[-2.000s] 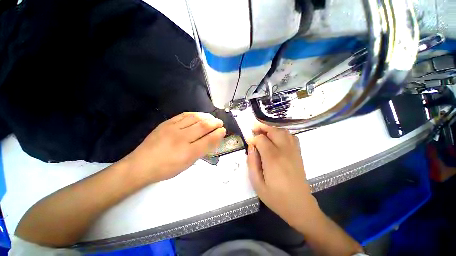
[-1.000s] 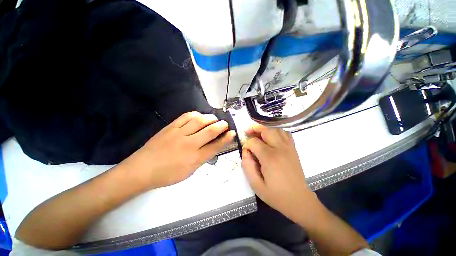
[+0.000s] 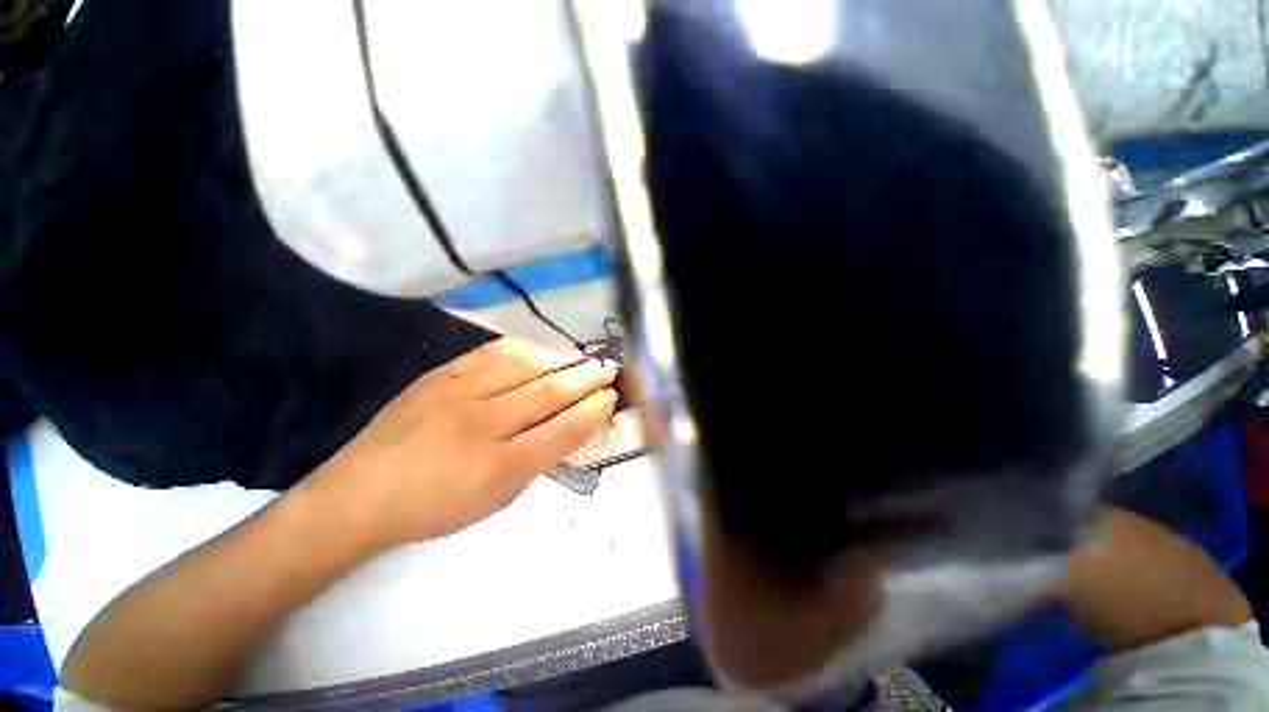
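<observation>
The black garment (image 3: 153, 306) lies on the white table left of the machine head (image 3: 459, 153). My left hand (image 3: 487, 431) lies palm down at the garment's right edge, its fingertips beside the needle area (image 3: 605, 348). Whether its fingers grip the cloth cannot be told. A large shiny guard (image 3: 863, 320) fills the middle and right of the view and shows dark reflections. It hides my right hand; only my right forearm shows beyond its lower right edge. The presser foot and the narrow strip are mostly hidden.
A measuring tape (image 3: 557, 654) runs along the table's front edge. A glossy black object (image 3: 1183, 327) lies at the right of the table. Blue crates (image 3: 1197, 522) show below the table at the right. A small metal piece (image 3: 575, 477) sits below my left fingertips.
The view has moved closer to the machine, and the shiny guard now looks much larger. My right hand has gone from view behind it. My left hand stays by the needle area.
</observation>
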